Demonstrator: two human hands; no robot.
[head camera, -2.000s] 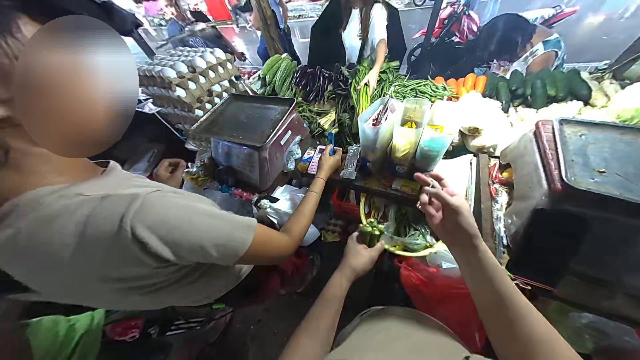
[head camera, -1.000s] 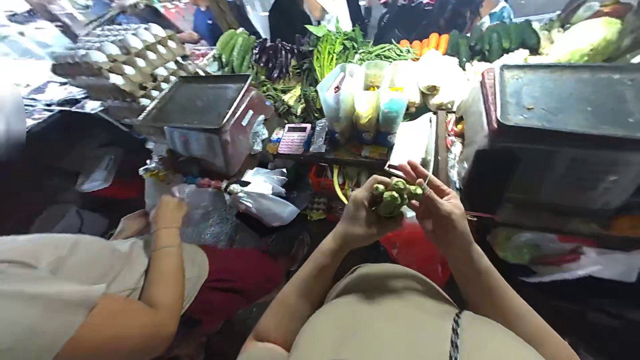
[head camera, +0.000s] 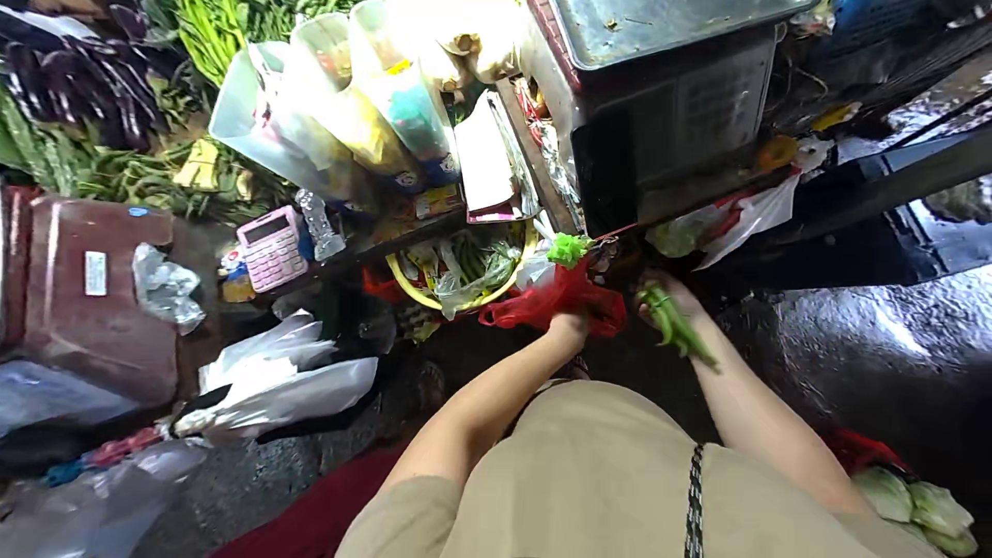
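Observation:
My right hand (head camera: 673, 301) is closed around a bundle of green vegetable pods (head camera: 678, 329), which hangs down along my wrist. My left hand (head camera: 570, 327) is at the red plastic bag (head camera: 523, 306); its fingers are partly hidden by the bag, and whether they grip it cannot be told. A bright green leafy piece (head camera: 570, 250) shows just above the bag. Beside it on the left, a yellow-rimmed basket (head camera: 403, 285) holds green vegetables and clear plastic bags.
A pink calculator (head camera: 271, 252) lies at the shelf edge, near clear plastic containers (head camera: 248, 143). A dark metal-topped box (head camera: 674, 132) stands upper right. White plastic bags (head camera: 287, 380) lie left. Cabbages (head camera: 914, 504) sit low at right.
My hands were together at the green bundle one second ago; now they are apart, the left at the red bag, the right with the bundle. The view has tilted down.

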